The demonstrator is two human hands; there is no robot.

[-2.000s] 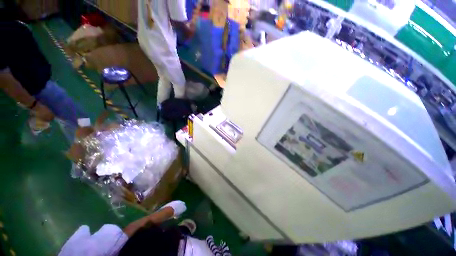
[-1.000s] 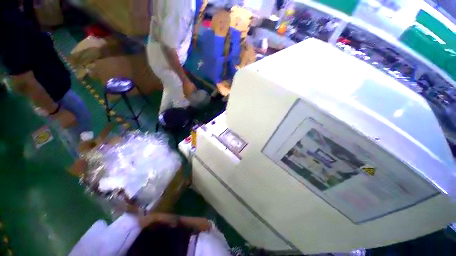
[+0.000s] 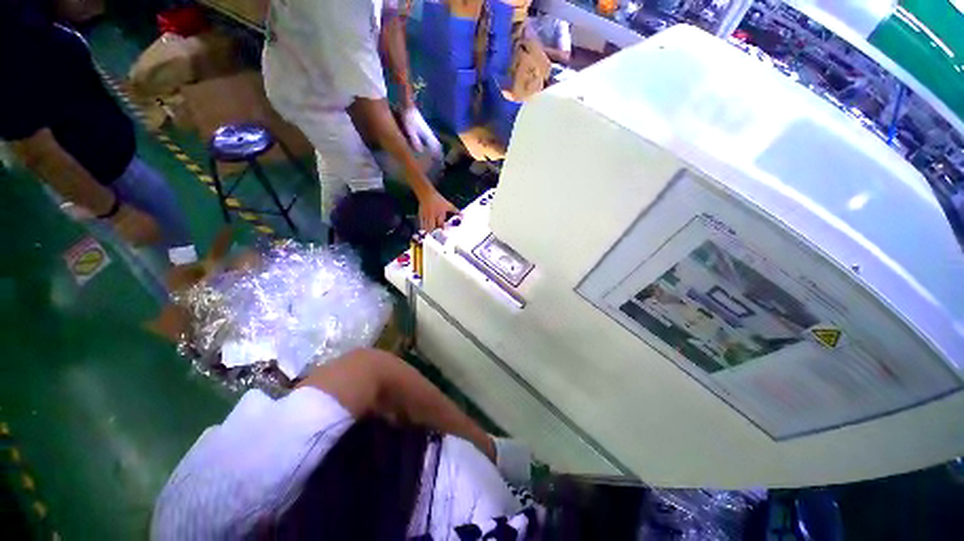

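A bare arm with a white sleeve reaches in from the bottom edge and appears to be my left arm. My left hand [image 3: 514, 459], in a white glove, is small and blurred beside the machine's lower edge. Its fingers are not clear, and I cannot tell if it holds anything. My right hand is not in view. The large cream machine [image 3: 571, 338] is nearest in front, with a framed picture sheet [image 3: 729, 306] and a yellow warning triangle on its side. No workpiece can be made out.
Crinkled clear plastic [image 3: 301, 306] overfills a box left of the machine. A person in white [image 3: 328, 74] leans over with a bare hand on the machine's far end. Another person in dark clothes [image 3: 79, 106] is at left. A black stool [image 3: 241, 142] stands between them.
My left forearm extends further right, with the glove now beside the machine. The person in white has leaned in and put a hand on the machine. The view has shifted slightly.
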